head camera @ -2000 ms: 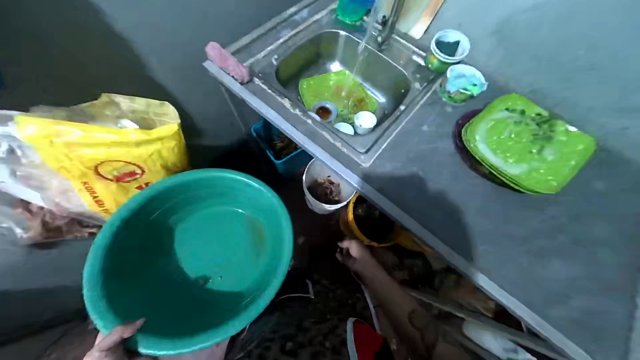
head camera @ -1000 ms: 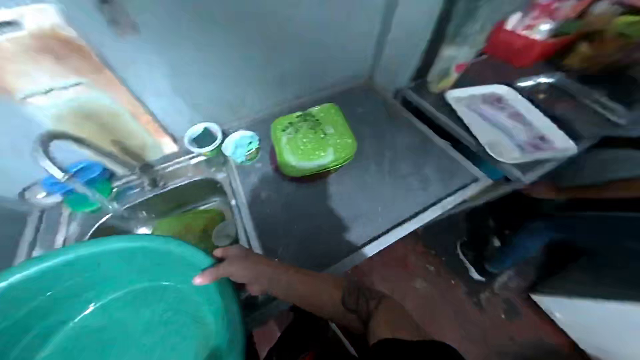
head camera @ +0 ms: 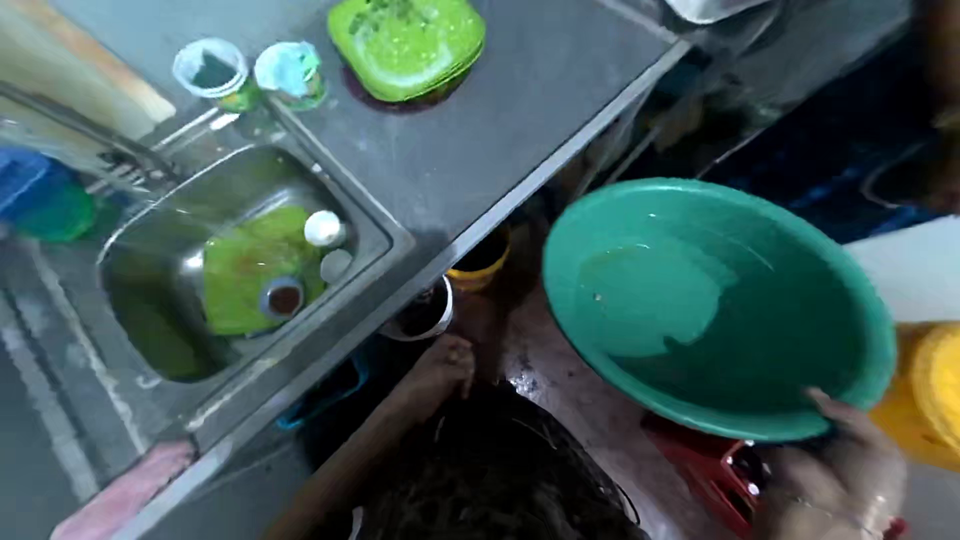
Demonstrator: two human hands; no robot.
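My right hand [head camera: 844, 469] grips the rim of a large green plastic basin [head camera: 720, 300] at its lower right, thumb over the inner side. The basin is tilted, with a little water at its bottom. My left hand [head camera: 442, 364] hangs near the counter edge beside a white bucket [head camera: 424, 315], clear of the basin; its fingers look curled and I see nothing in them, though their exact pose is unclear. In the steel sink [head camera: 169, 300] lie a green plate [head camera: 255, 262] and several small cups [head camera: 324, 228]. Stacked green plates [head camera: 409, 45] sit on the counter.
Two decorated cups [head camera: 214, 71] stand behind the sink by the faucet [head camera: 112, 139]. A pink cloth [head camera: 127, 491] lies on the counter edge. Below are a yellow-rimmed bucket [head camera: 476, 262], a red plastic item [head camera: 705, 465] and a yellow container [head camera: 930, 390]. Part of another person [head camera: 945, 105] shows at right.
The basin has gone from the left side, past the sink's front, to the right of the counter edge. My right hand, empty two seconds ago, now holds it; my left hand has let go. The view has swung.
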